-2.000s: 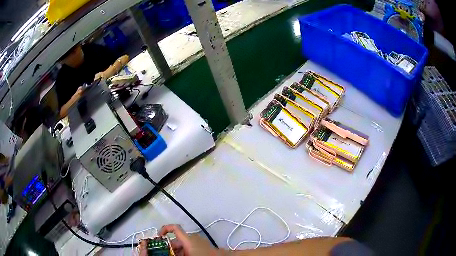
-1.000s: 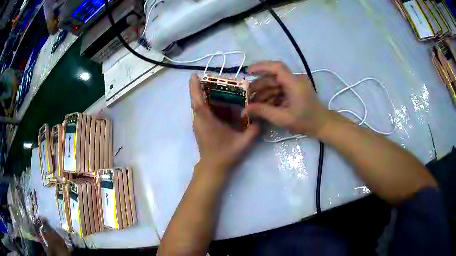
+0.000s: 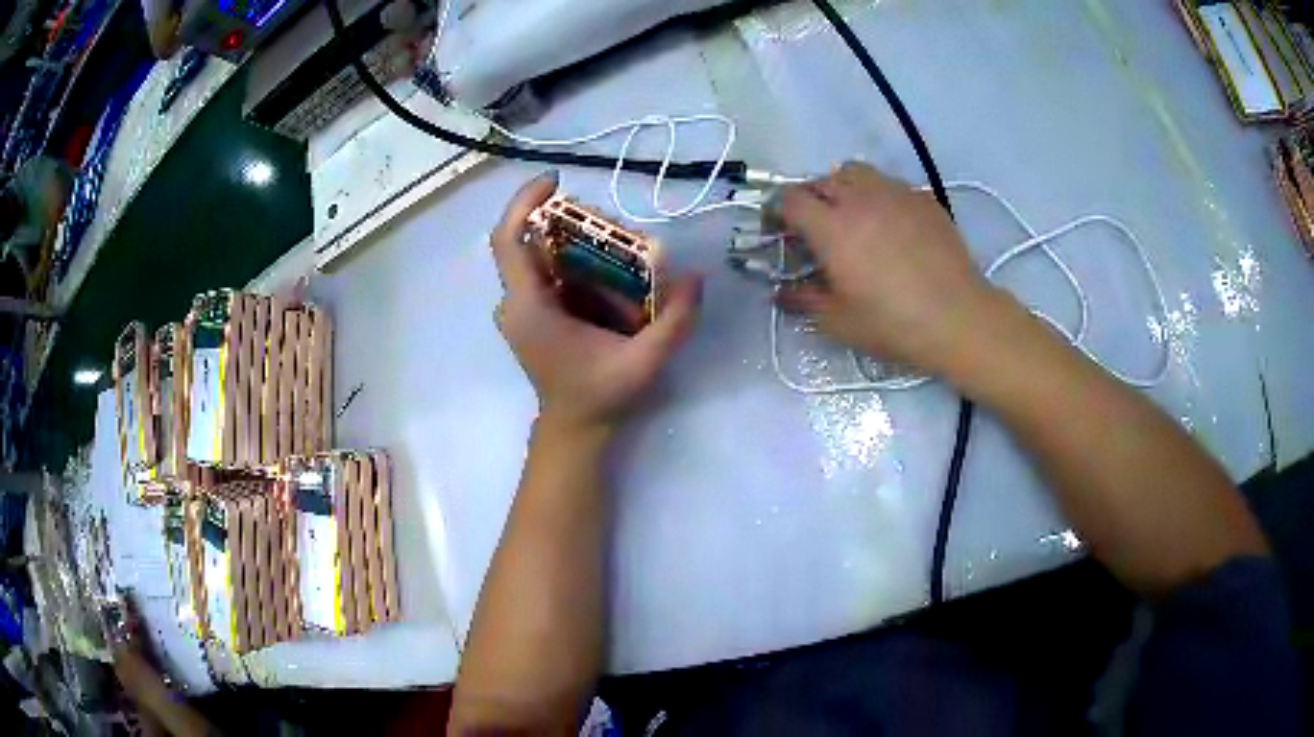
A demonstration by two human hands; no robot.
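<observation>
My left hand (image 3: 577, 338) holds a power bank unit (image 3: 598, 259) above the bench, its pinkish port end facing up and away, with the dark green circuit board showing below the ports. My right hand (image 3: 879, 267) is to the right of the unit, apart from it, with its fingertips on the USB plugs (image 3: 752, 252) of the thin white USB cable (image 3: 1066, 274). The cable loops on the bench to both sides of my right hand. No plug is seen in the unit's ports. The exact grip on the plugs is blurred.
Stacked units (image 3: 260, 389) stand on the bench at the left, in two rows. More units (image 3: 1247, 65) lie at the upper right. A black power cable (image 3: 954, 475) crosses the bench. A white bar (image 3: 389, 187) lies at the upper left. A person's arm (image 3: 159, 691) shows at the lower left.
My right hand has moved right, away from the unit, and the white plugs have come away from its ports. My left hand has moved slightly left and tilted the unit.
</observation>
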